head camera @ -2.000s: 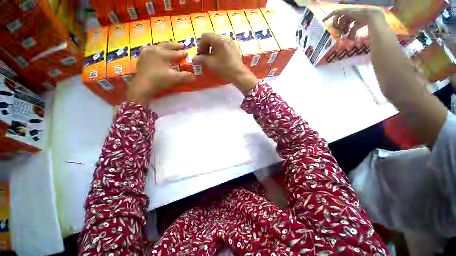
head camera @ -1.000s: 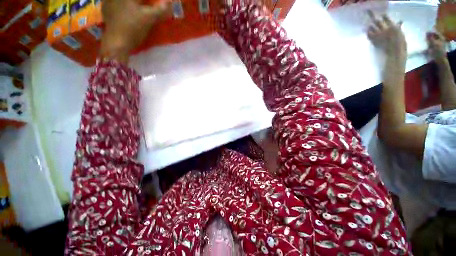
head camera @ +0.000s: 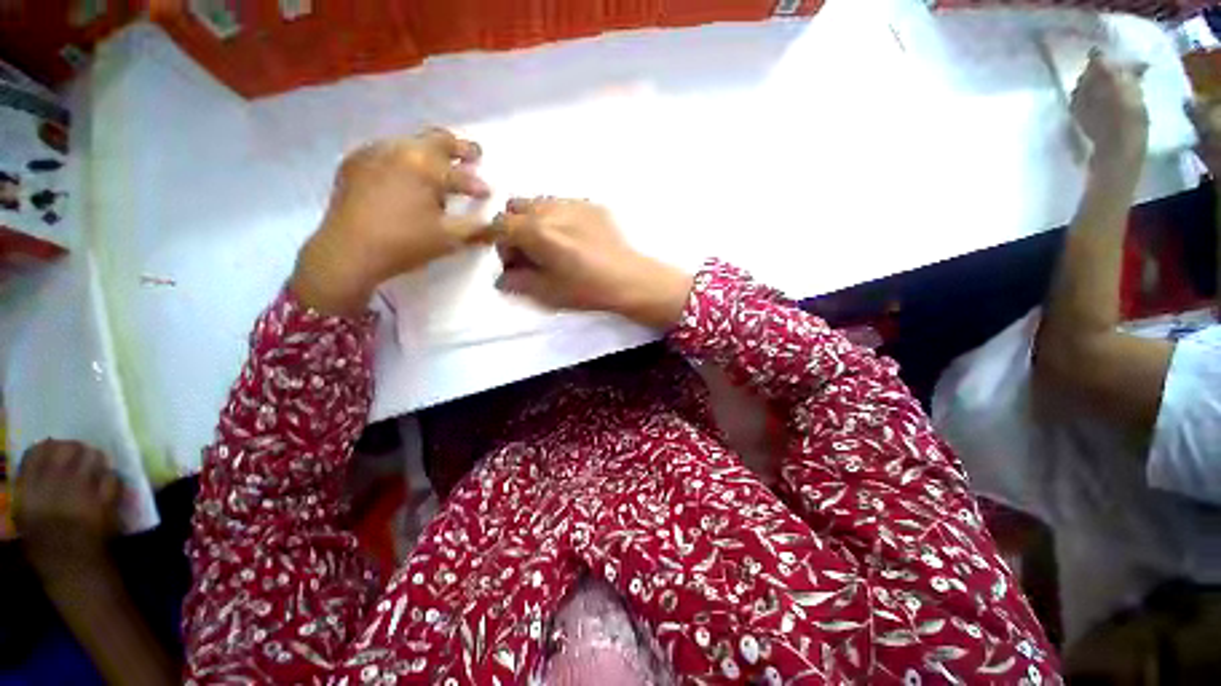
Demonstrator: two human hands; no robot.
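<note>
My left hand (head camera: 399, 204) and my right hand (head camera: 569, 251) are over a white sheet (head camera: 462, 306) lying near the table's front edge. Their fingertips meet or nearly meet above the sheet's left part. The fingers of my left hand are bent and partly spread. The fingers of my right hand are curled towards the thumb. Anything small between the fingertips is too small and blurred to tell. The hands cover part of the sheet.
Orange cartons (head camera: 362, 43) stand along the back of the white table (head camera: 201, 349). A printed box (head camera: 34, 168) is at the far left. Another person's hand (head camera: 67, 493) is at the lower left. A neighbour's hand (head camera: 1111, 114) is over a pale sheet at the right.
My hands have come back from the orange cartons to the white sheet. The view has tipped down, so less of the cartons shows. Another person's hand has appeared at the lower left.
</note>
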